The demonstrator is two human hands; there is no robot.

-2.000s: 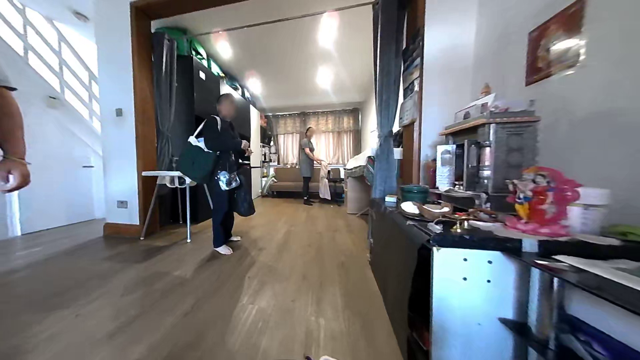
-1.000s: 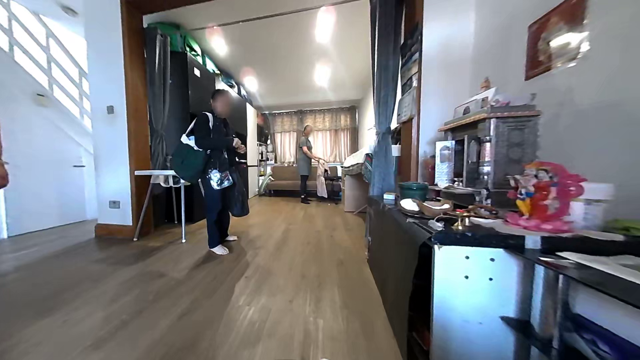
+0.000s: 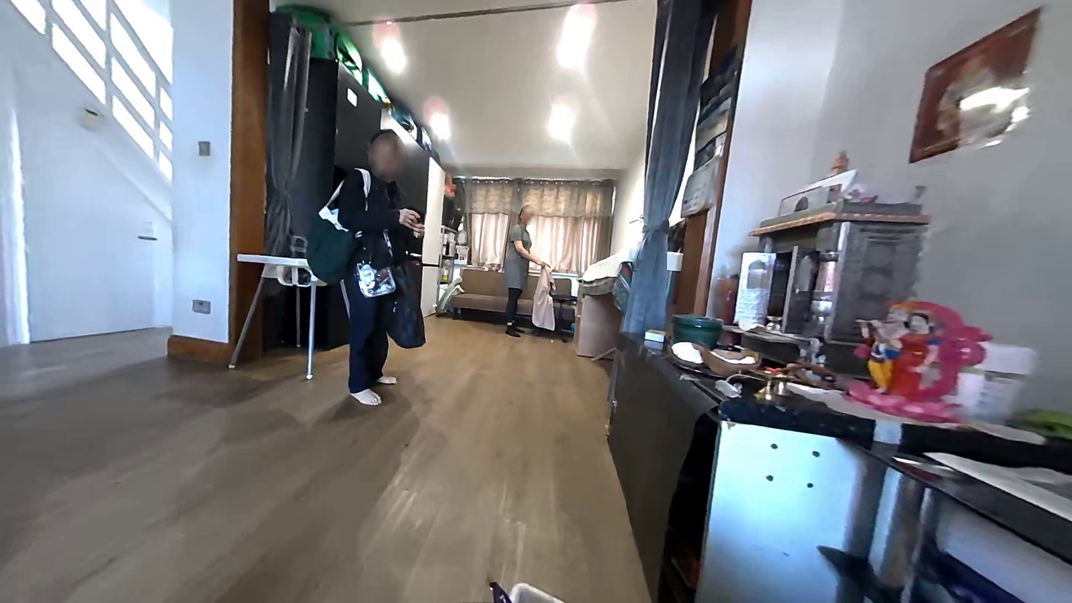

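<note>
Neither my left hand nor my right hand shows in the head view. At the bottom edge a small part of a white object (image 3: 533, 594) with a dark strip beside it pokes in; what it is and what holds it cannot be told. To the right stands a black cabinet (image 3: 662, 419). On its top are a green pot (image 3: 697, 331), brown bowls (image 3: 730, 361) with white contents, small brass items (image 3: 777, 384) and a pink, red and yellow figurine (image 3: 909, 360) of two figures. Behind them is a grey carved shrine (image 3: 879, 276).
A person in dark clothes (image 3: 368, 276) with a green bag stands left of centre, near a white folding table (image 3: 276, 260). Farther back, another person (image 3: 517, 260) holds a light cloth (image 3: 544, 301) by a brown sofa (image 3: 481, 289). A blue-grey curtain (image 3: 662, 167) hangs beside the cabinet.
An arm and hand at the left edge two seconds ago are out of view now. The white object at the bottom edge shows more than one second ago.
</note>
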